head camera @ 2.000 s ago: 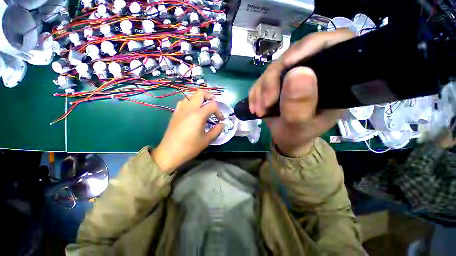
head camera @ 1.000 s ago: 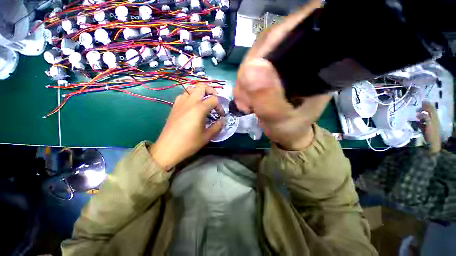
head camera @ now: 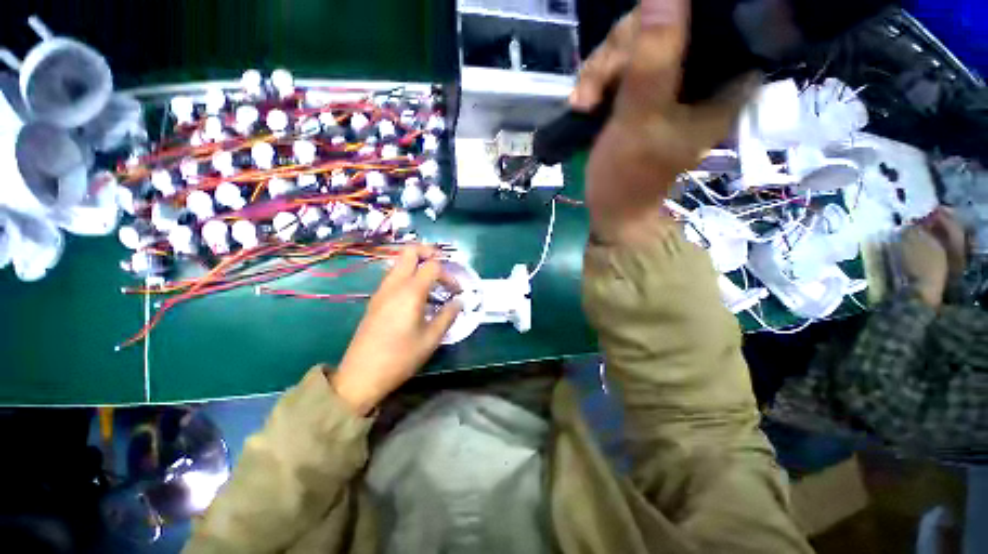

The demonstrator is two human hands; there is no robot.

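A white plastic housing [head camera: 501,301] lies on the green bench near its front edge, its round cup to the left and its stem to the right. My left hand [head camera: 399,319] holds the cup, with fingertips at its inside; what they pinch there is too small to tell. Red and black leads run left from that hand. My right hand [head camera: 650,124] is raised and blurred, gripping the black electric screwdriver [head camera: 715,49], partly cut off at the top. Its dark tip is at the pick-up mechanism [head camera: 516,158] of the screw feeder [head camera: 516,54].
A tray of wired components [head camera: 276,162] with red leads fills the left centre. White housings [head camera: 67,87] cluster at far left. A pile of white housings with cables [head camera: 807,260] is at right. Another person's hand [head camera: 926,260] and checked sleeve are at far right.
The screwdriver in my right hand has moved from the housing up to the feeder. My left hand still holds the housing. The view has shifted, showing more of the bench's back.
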